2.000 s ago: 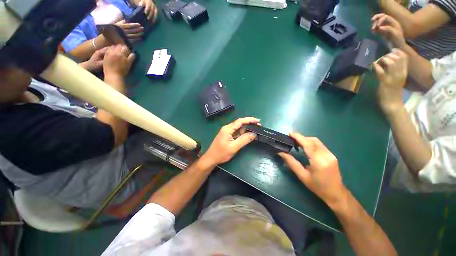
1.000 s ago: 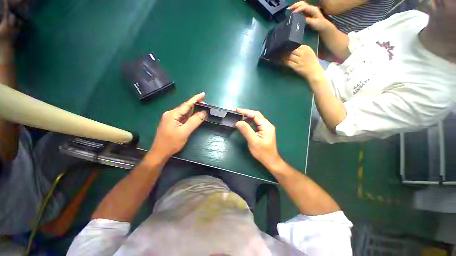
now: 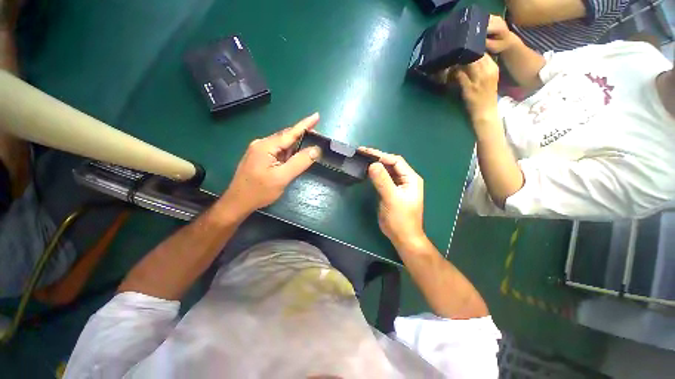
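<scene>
A black retail box (image 3: 334, 164) is held above the green table near its front edge. Its near side is open, showing a dark inside and a small pale grey tab at the top edge. My left hand (image 3: 277, 166) grips its left end, thumb at the opening and index finger along the top. My right hand (image 3: 397, 194) grips its right end between thumb and fingers. Another black retail box (image 3: 228, 74) with pale print lies closed on the table, beyond my left hand.
The green table (image 3: 318, 66) ends at a curved edge near me. A cream tube (image 3: 96, 129) crosses at the left above a dark metal rail. At the right, a person in a white shirt (image 3: 555, 141) holds a larger black box (image 3: 453, 41).
The view has swung right and down. The box in my hands has tilted so its open side and grey tab now show. Both hands still hold its ends.
</scene>
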